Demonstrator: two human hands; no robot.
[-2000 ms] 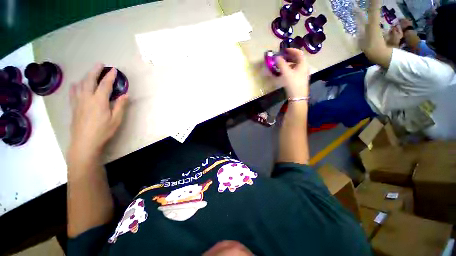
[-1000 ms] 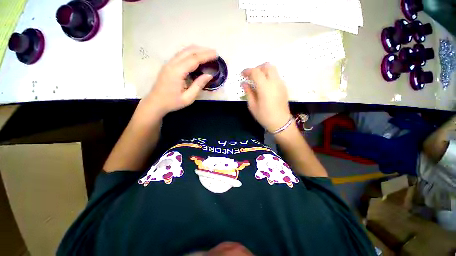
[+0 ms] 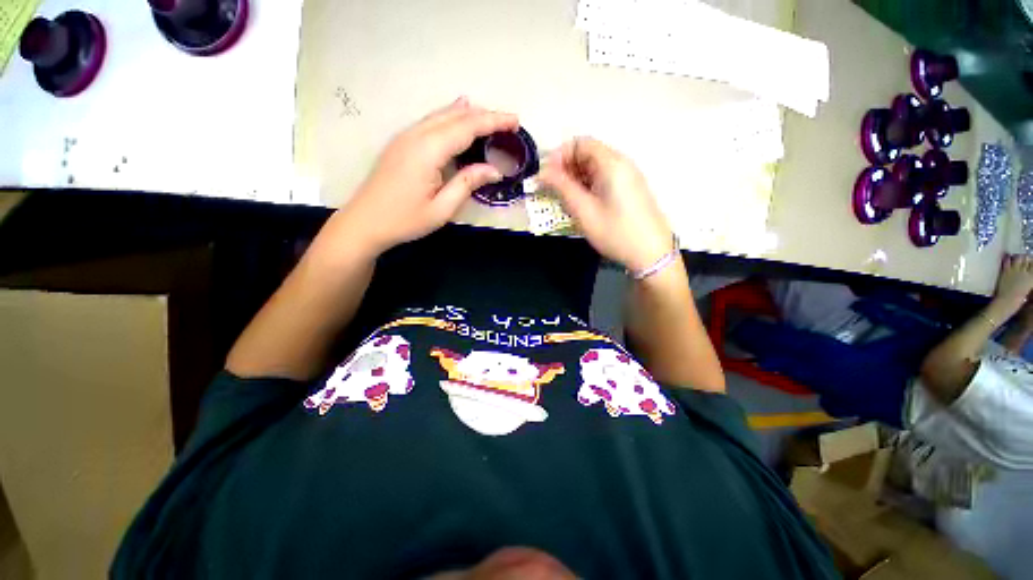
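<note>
A dark purple flared housing [image 3: 506,155] stands on the bench in front of me, its round neck opening facing up. My left hand [image 3: 436,170] holds it from the left, thumb and fingers around the neck. My right hand [image 3: 603,195] is at the housing's right side, its thumb and index fingertips pinched together close to the rim. Whether a tiny label is between these fingertips is too small to tell. A label sheet [image 3: 548,214] with small dark marks lies at the bench's front edge, just below the right fingertips.
More purple housings [image 3: 874,195] stand in a group at the right, near glittering silver parts [image 3: 993,195]. Two housings [image 3: 65,54] stand on white paper at the upper left. White label strips [image 3: 702,51] lie further up. Another worker's arm [image 3: 972,346] shows at right; a brown carton [image 3: 85,419] is at lower left.
Since one second ago, my right hand has closed in on the housing's right side. Earlier, my right hand held another housing near the right group. The view has turned and shifted.
</note>
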